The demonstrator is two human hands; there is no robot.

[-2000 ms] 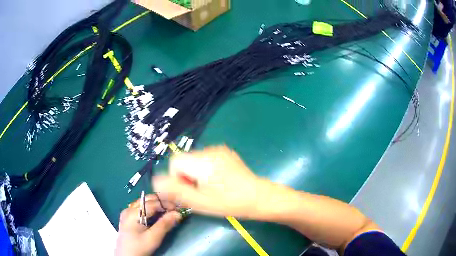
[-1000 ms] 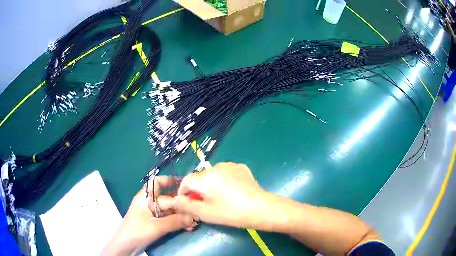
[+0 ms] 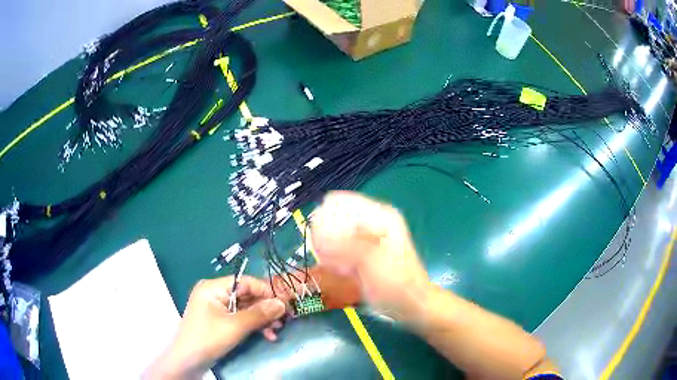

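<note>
A green terminal block [image 3: 309, 303] sits against a reddish-brown wooden block [image 3: 338, 288] near the table's front edge. Several black wires [image 3: 276, 261] run down to the green block. My left hand [image 3: 231, 315] is at the block's left side, with a black wire with a white marker [image 3: 235, 288] pinched between its fingers. My right hand [image 3: 364, 249] is blurred and curled just above and right of the wooden block; what it holds is hidden.
The main black wire bundle [image 3: 386, 128] fans out behind my hands, white-marked ends [image 3: 256, 174] nearest. More black bundles [image 3: 137, 167] lie left, with a white sheet [image 3: 115, 312] and clear bag [image 3: 25, 326]. An open carton [image 3: 382, 33] and a translucent jug [image 3: 512, 37] stand behind.
My right hand has lifted up and right off the work, uncovering the green and wooden blocks. The red handle seen in its fist before no longer shows. The camera view has shifted slightly.
</note>
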